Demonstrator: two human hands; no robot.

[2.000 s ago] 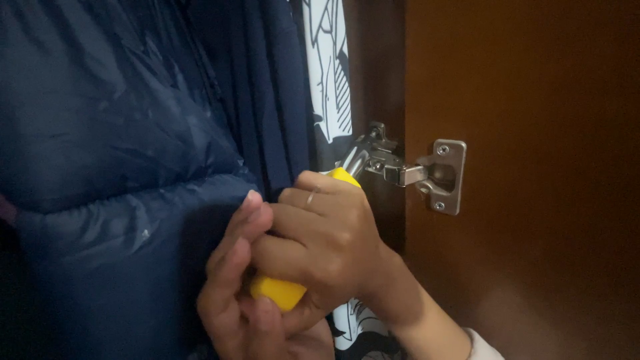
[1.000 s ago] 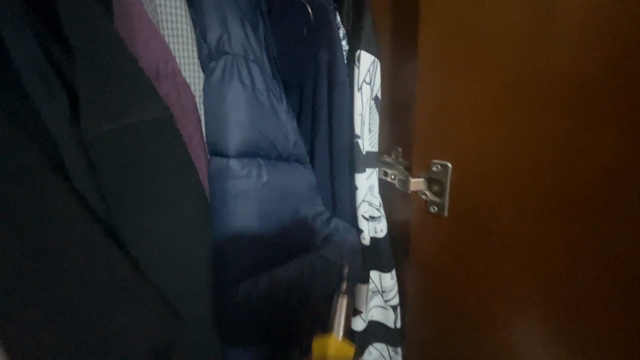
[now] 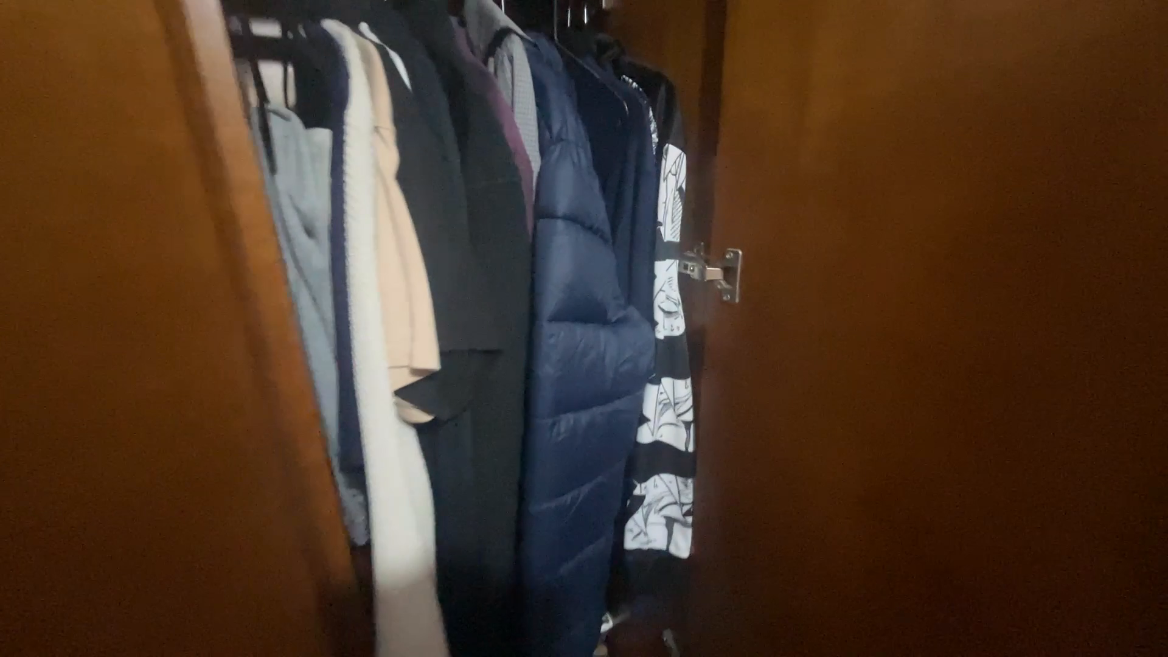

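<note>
Neither my left hand nor my right hand shows in the head view now, and the yellow-handled tool is out of sight too. A metal cabinet hinge (image 3: pixel 716 274) joins the right wooden door (image 3: pixel 931 328) to the wardrobe's side, right of the hanging clothes. Beside the hinge hangs a black garment with white printed panels (image 3: pixel 669 411). A navy quilted puffer jacket (image 3: pixel 584 365) is left of that garment.
The left wooden door (image 3: pixel 137 365) stands at the left. Between the doors hang a white garment (image 3: pixel 401 511), a beige garment (image 3: pixel 406 310), dark garments (image 3: pixel 484 274) and a grey garment (image 3: pixel 306 182). Small pale items lie low behind the clothes.
Two seconds ago both hands were around a yellow handle by the hinge; one second ago only the tool showed, low in view. Both have left the view, which has drawn back widely.
</note>
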